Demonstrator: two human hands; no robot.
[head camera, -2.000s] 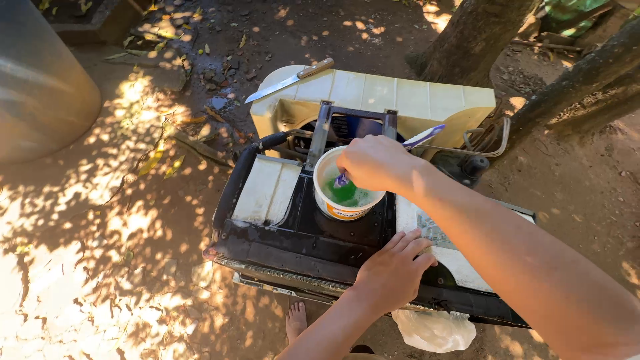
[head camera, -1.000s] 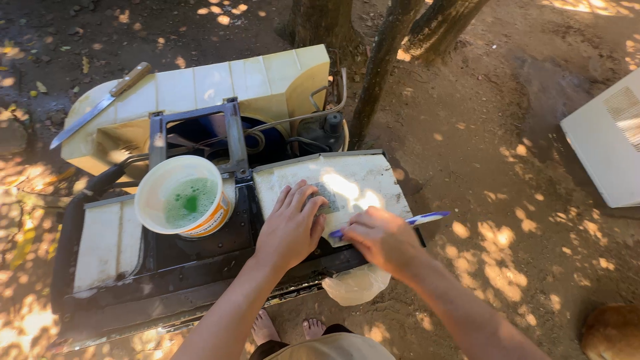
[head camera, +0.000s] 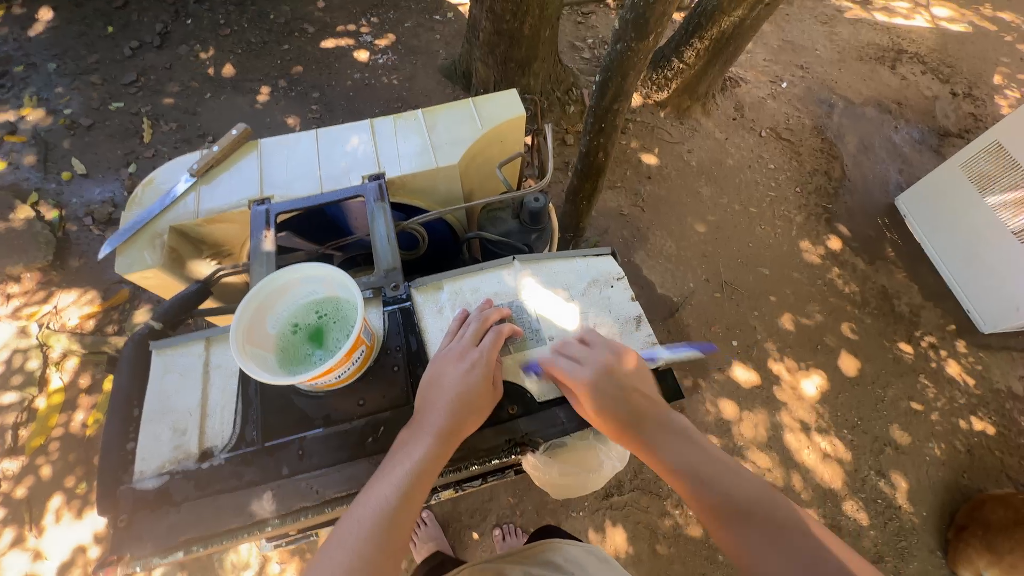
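Observation:
An air conditioner unit with its cover off has a whitish foam panel (head camera: 616, 296) on its right side, wet and shiny in the sun. On that panel's left part, beside a faded label, my left hand (head camera: 468, 372) rests palm down. My right hand (head camera: 596, 380) grips a purple and white toothbrush (head camera: 680, 353), slightly blurred, its purple end low on the panel near my left fingers. Left of my hands, on the black middle section, stands a white plastic tub (head camera: 352, 360) with an orange band, holding green foamy liquid.
A knife with a wooden handle (head camera: 222, 150) lies on the cream plastic housing (head camera: 348, 156) at the back. Bent metal tubes (head camera: 480, 204) and a compressor (head camera: 512, 228) sit behind the panel. Tree trunks (head camera: 608, 104) rise beyond. A white grilled casing (head camera: 972, 232) is at right, a plastic bag (head camera: 576, 464) below.
Two seconds ago my right hand held the toothbrush in the tub; it has since moved right to the foam panel. My left hand now lies farther up on that panel. The view has shifted right.

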